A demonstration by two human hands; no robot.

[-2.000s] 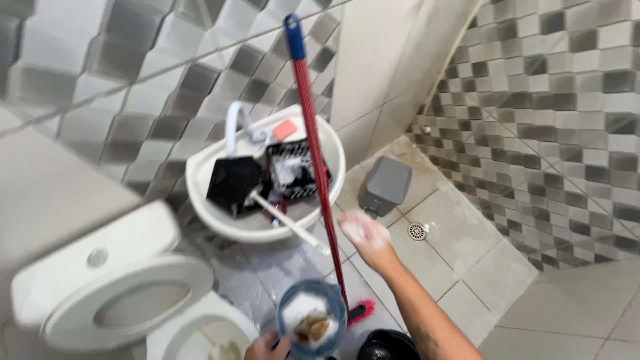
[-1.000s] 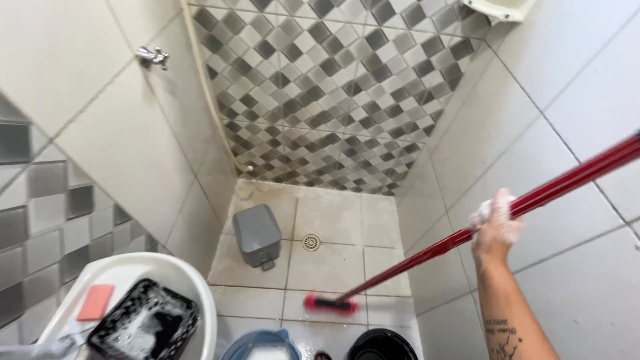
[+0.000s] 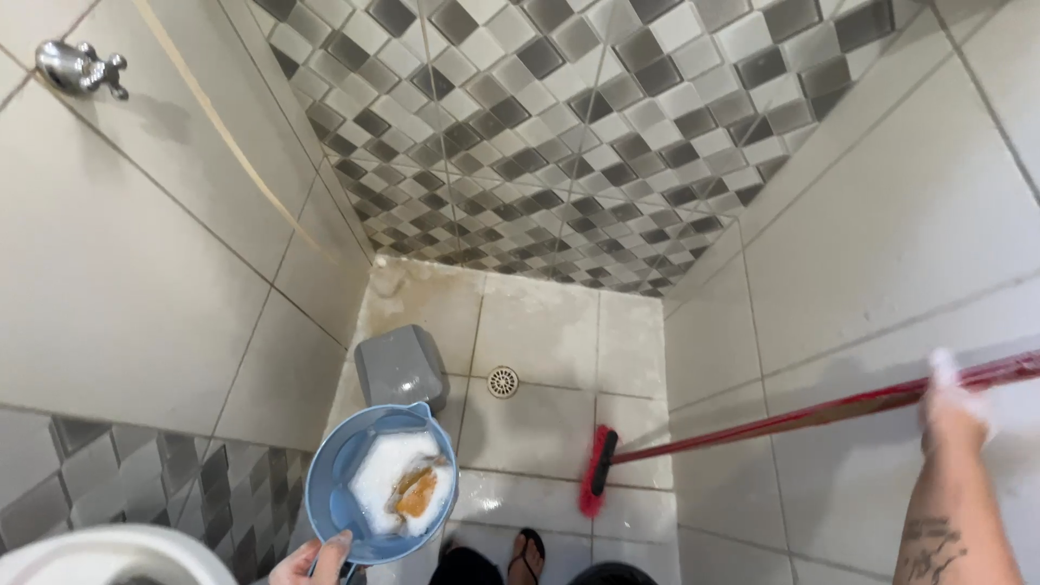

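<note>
My left hand point(image 3: 313, 562) grips the handle of a blue plastic pot-shaped container point(image 3: 329, 479) at the lower left. White foam and an orange-brown sponge-like piece point(image 3: 416, 492) lie inside it. On the right, my right hand point(image 3: 952, 406), coated in suds, is closed around the red pole of a broom point(image 3: 780, 426). The pole slants down to the left, and its head with red bristles point(image 3: 595, 471) rests on the floor tiles. A grey lidded bin point(image 3: 398, 367) stands just beyond the container, partly behind it.
A round floor drain point(image 3: 503, 382) lies mid-floor. Tiled walls enclose the space, with a chrome valve point(image 3: 81, 70) at upper left. The white sink's rim point(image 3: 122, 540) is at lower left, a black container point(image 3: 613, 574) at the bottom, beside my sandalled foot point(image 3: 528, 556).
The blue container, on the floor one second ago, is now raised in my left hand. My right hand still holds the broom pole. The view has turned a lot since two seconds ago.
</note>
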